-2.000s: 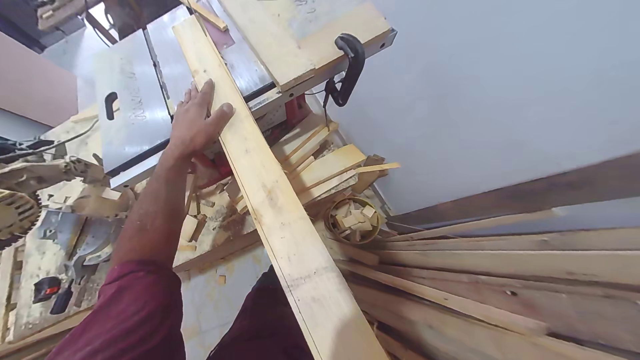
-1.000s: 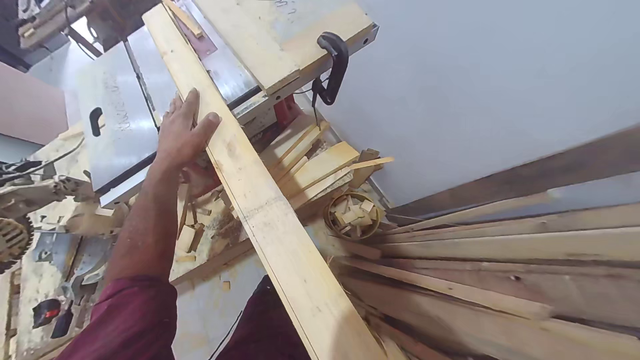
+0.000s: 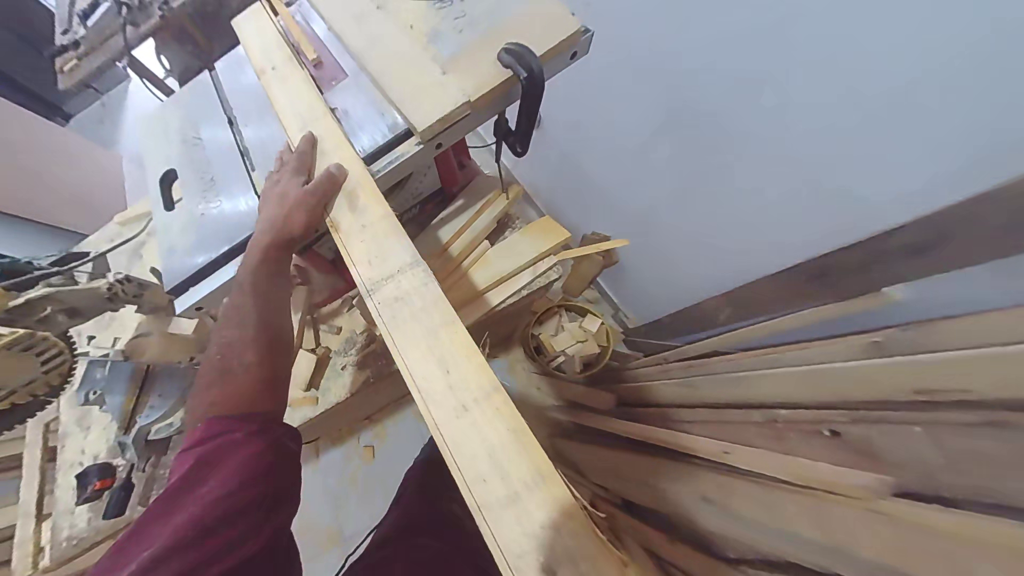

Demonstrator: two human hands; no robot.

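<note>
A long, pale wooden board (image 3: pixel 416 296) runs diagonally from the bottom of the view up onto the metal top of a table saw (image 3: pixel 192 160). My left hand (image 3: pixel 300 192) lies at the board's left edge, thumb spread over its upper face and fingers along that edge. A dark line runs lengthwise near this edge. Beyond the hand, a narrow wooden strip (image 3: pixel 296 32) lies by the reddish insert (image 3: pixel 324 68) in the saw top. To the right, a wide wooden piece (image 3: pixel 448 64) lies along the saw, with a black clamp (image 3: pixel 524 100) at its near end. My right hand is out of view.
Offcuts (image 3: pixel 512 260) lie below the saw, beside a round container (image 3: pixel 532 336) of small wood blocks. Long boards (image 3: pixel 800 380) are stacked at the right near a pale wall (image 3: pixel 760 120). A toothed circular blade (image 3: pixel 40 376) shows at the left edge.
</note>
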